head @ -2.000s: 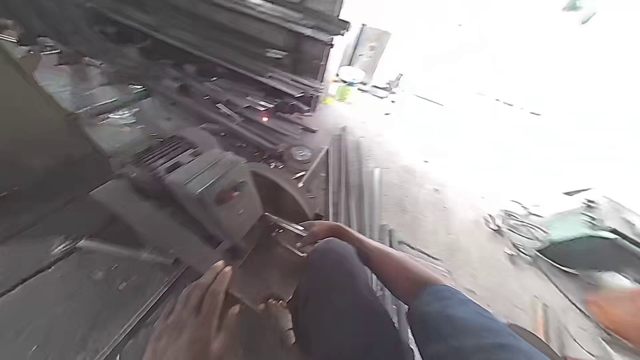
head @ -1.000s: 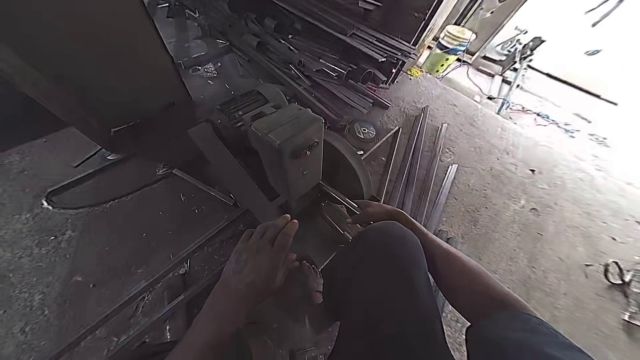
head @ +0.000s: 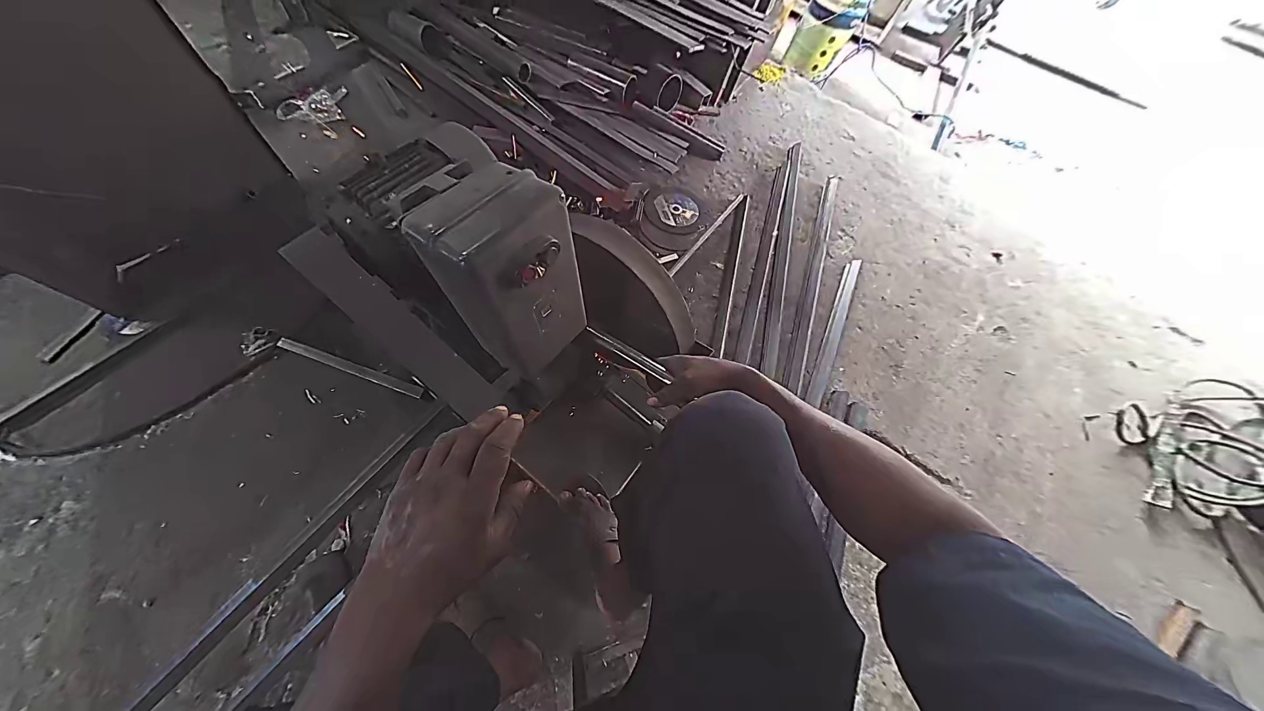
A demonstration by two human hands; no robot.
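Observation:
A metal cut-off saw (head: 504,267) with a switch on its grey housing stands on the floor in front of me. Its curved wheel guard (head: 642,276) shows at the right, and small sparks glow by the wheel and behind the machine. My right hand (head: 701,380) is closed on the saw's handle bar (head: 629,355), just beyond my knee. My left hand (head: 459,494) lies with fingers together at the near left edge of the saw's base (head: 583,449); what is under its fingers is hidden. My bare foot (head: 592,513) is close to the base.
Metal bars (head: 790,267) lie on the floor to the right of the saw, near a stack of discs (head: 674,212). Steel tubes and profiles (head: 592,89) are piled behind. A coiled cable (head: 1215,444) lies far right, and long metal lengths (head: 296,553) run along the lower left.
Sparks now show around the saw, where none is plain one second ago. My right hand stays at the handle bar and my left hand near the base. The view has shifted.

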